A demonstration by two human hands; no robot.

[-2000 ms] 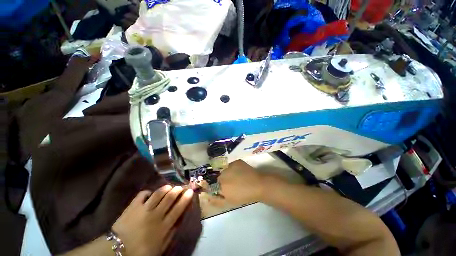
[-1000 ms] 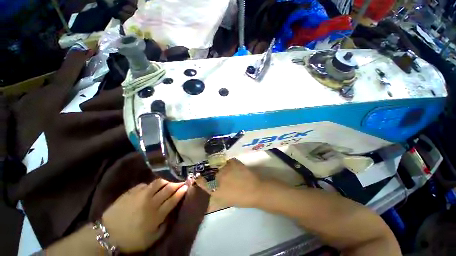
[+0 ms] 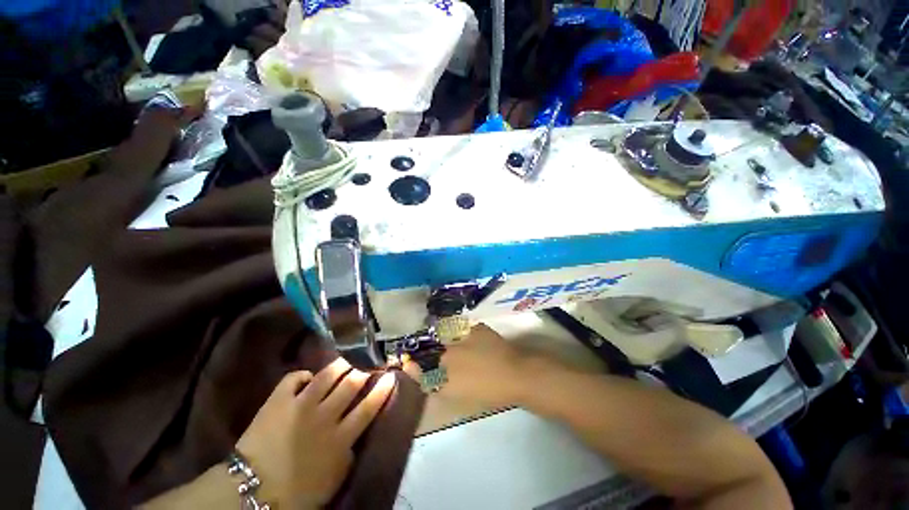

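A dark brown fabric panel [image 3: 199,329] lies left of and under the left end of the white sewing machine [image 3: 478,199]. My left hand [image 3: 314,428] lies on the panel with its fingertips beside the presser foot area [image 3: 414,349]; its fingers press the cloth rather than close around it. My right hand [image 3: 473,369] reaches under the machine head from the right, close behind the needle area. Its fingertips are hidden by the metal parts, so its hold on the cloth does not show. The chrome take-up guard [image 3: 344,294] stands above my left fingertips.
A crumpled pale cloth scrap [image 3: 653,324] and a black strip [image 3: 588,339] lie under the arm. A small tray [image 3: 847,329] is at the right table edge. White [image 3: 374,60] and blue [image 3: 598,50] bags stand behind the machine.
My left hand has shifted slightly along the cloth and its fingers have spread and flattened. The brown panel's folds at the left have changed shape. My right hand stays under the head.
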